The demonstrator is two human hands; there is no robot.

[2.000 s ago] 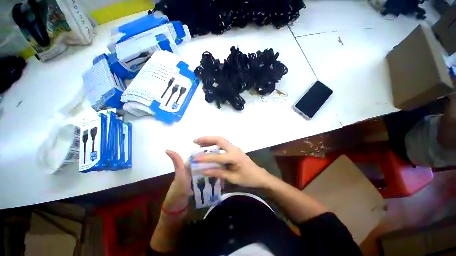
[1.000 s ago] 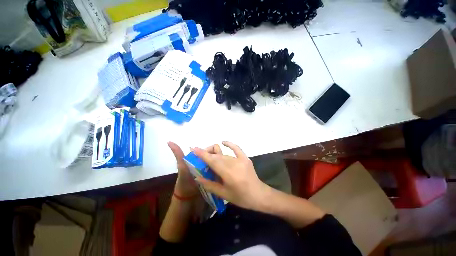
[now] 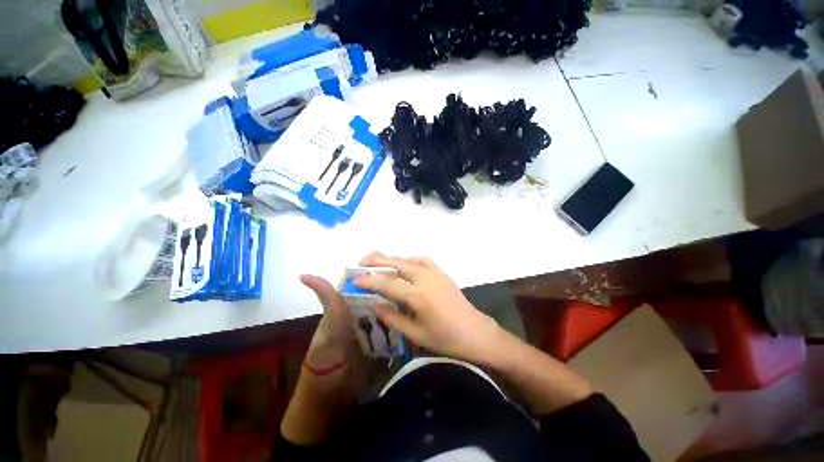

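Note:
A slim white and blue retail box (image 3: 378,336) is held above the lap, near the table edge. My left hand (image 3: 332,329) holds it from the left side, thumb sticking up. My right hand (image 3: 432,305) lies over its top end, fingers on the blue and white end flap; they hide part of the box. The box's printed black plugs face up. Closed retail boxes (image 3: 191,251) stand in a row at left. A fanned stack of flat box blanks (image 3: 318,153) lies behind them. A small black cable pile (image 3: 463,144) lies right of the blanks.
A smartphone (image 3: 596,198) lies right of the cables. A large cable heap (image 3: 461,29) is at the back. Crumpled pale plastic (image 3: 135,257) lies at left, a tote bag (image 3: 135,45) back left. A brown carton (image 3: 784,152) stands at right; red stools (image 3: 736,347) are below the table.
The box has turned in my hands, from its blue side showing to its printed face showing. My right fingers have moved over its top end. The view has shifted slightly.

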